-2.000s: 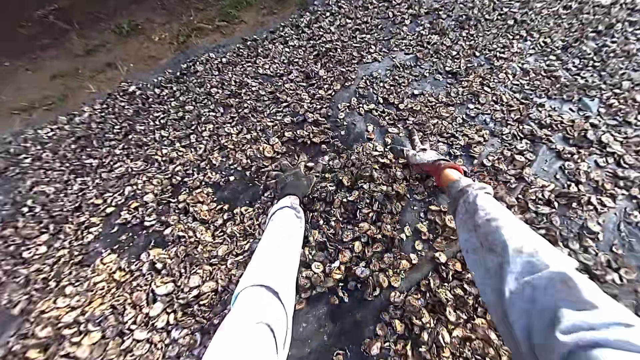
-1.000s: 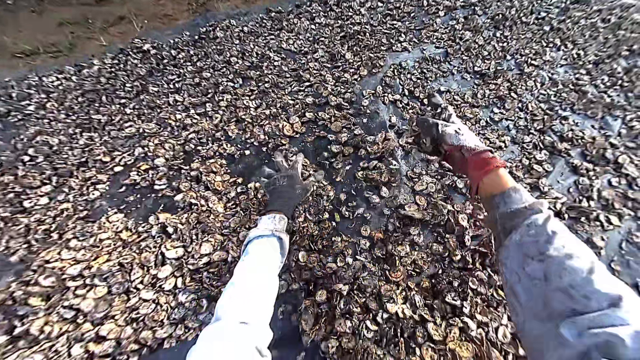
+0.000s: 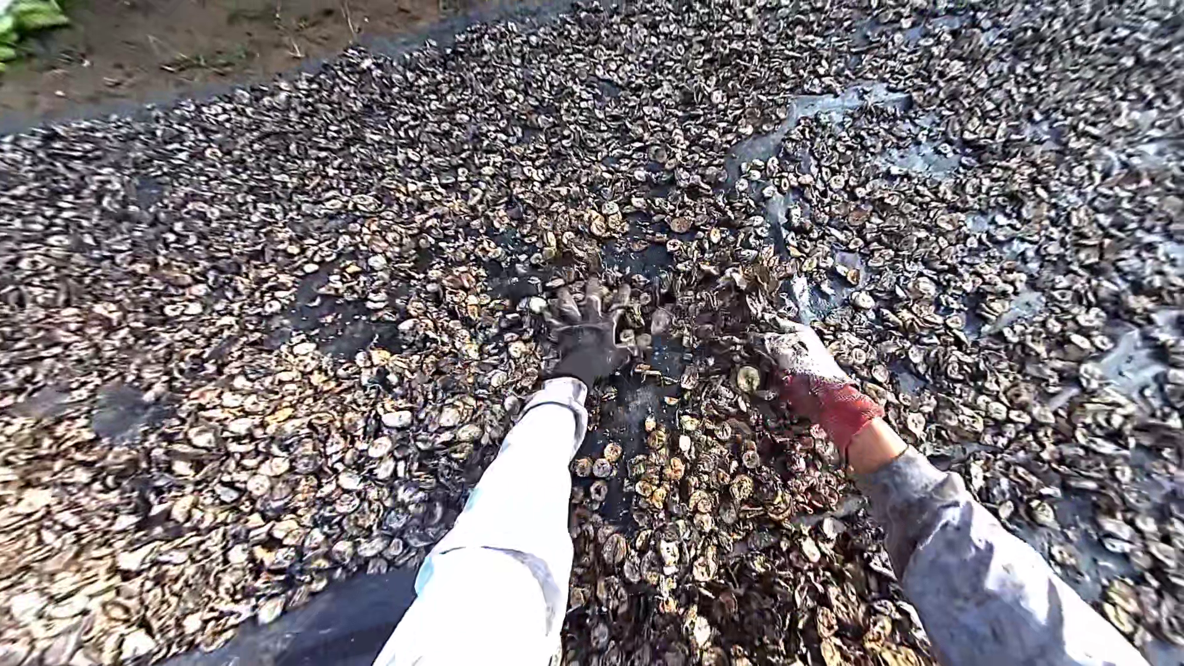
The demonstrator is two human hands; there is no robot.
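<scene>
Round, dried brown slices (image 3: 703,481), which look like some dried plant produce, lie spread over a dark plastic sheet (image 3: 342,620). My left hand (image 3: 589,338), in a dark, dirty glove, rests palm down on the slices with its fingers apart. To its right, my right hand (image 3: 805,361), in a dirty white glove with a red cuff, touches the slices; its fingertips are partly hidden among them, and whether it grips any cannot be told. Some slices near the right fingertips look blurred.
Bare brown soil (image 3: 203,42) runs beyond the sheet's far left edge, with green leaves (image 3: 32,20) at the top left corner. Dark patches of sheet (image 3: 338,319) show between the slices, and paler patches (image 3: 925,157) show at the right.
The hands are closer together than one second ago. My right hand has come down onto the slices and in toward my left hand.
</scene>
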